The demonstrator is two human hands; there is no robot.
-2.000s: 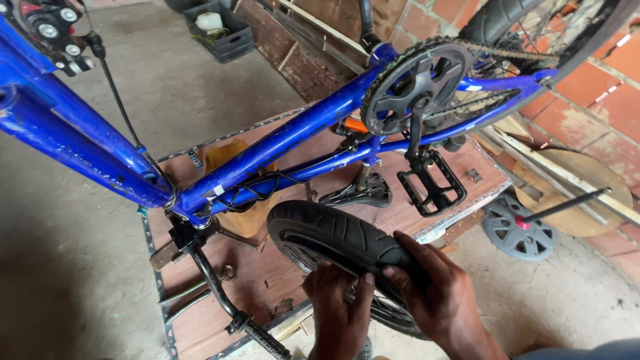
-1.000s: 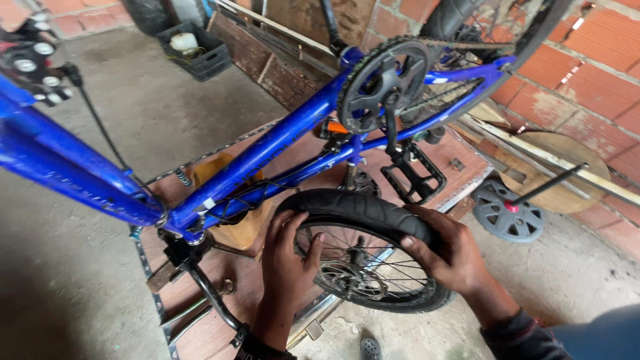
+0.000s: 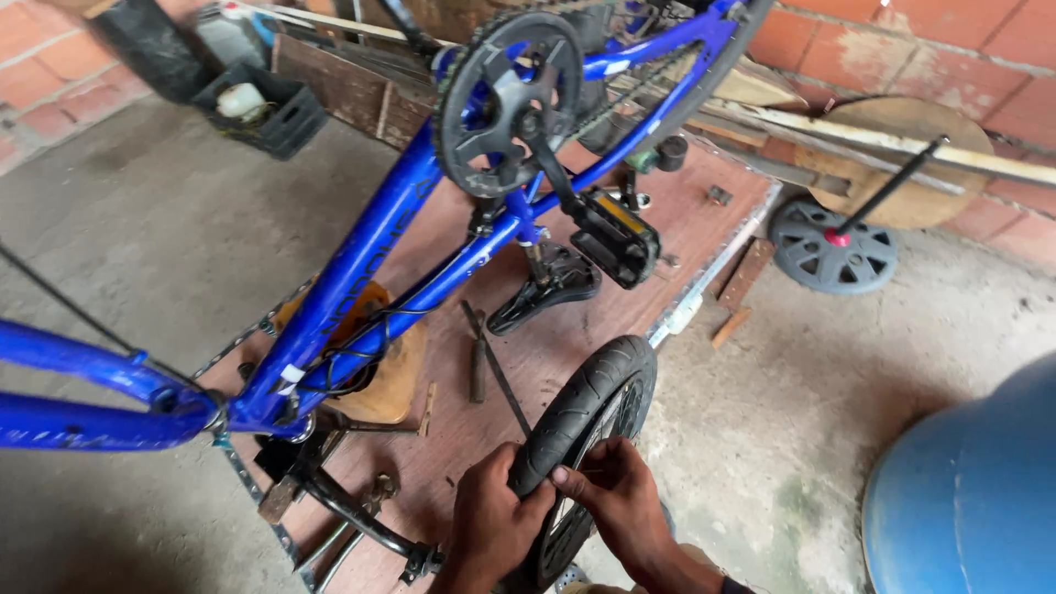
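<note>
A spoked bicycle wheel with a black tire [image 3: 582, 396] stands tilted at the lower middle. My left hand [image 3: 495, 511] grips the tire on its near left side. At the rim and the tire's inner edge, my right hand [image 3: 623, 503] has its fingers bent close together; whether they pinch anything is hidden. Beyond the wheel, a blue bicycle frame [image 3: 355, 256] is upside down over a reddish wooden board, with its chainring [image 3: 511, 103], pedal [image 3: 615, 239] and saddle [image 3: 549, 293] in view. A thin dark bar [image 3: 499, 371] lies on the board left of the tire.
The wooden board [image 3: 701, 206] has a metal-trimmed edge and holds loose tools. A blue barrel [image 3: 973, 487] is at the right, below a grey wheel-shaped base with a rod [image 3: 833, 247]. A black crate [image 3: 264, 111] sits at the back left. Handlebars [image 3: 363, 516] reach toward my left hand.
The wheel, its side spread toward me one second ago, now stands more edge-on. Both hands have come close together on its near part; earlier they were apart on either side. The view has shifted right.
</note>
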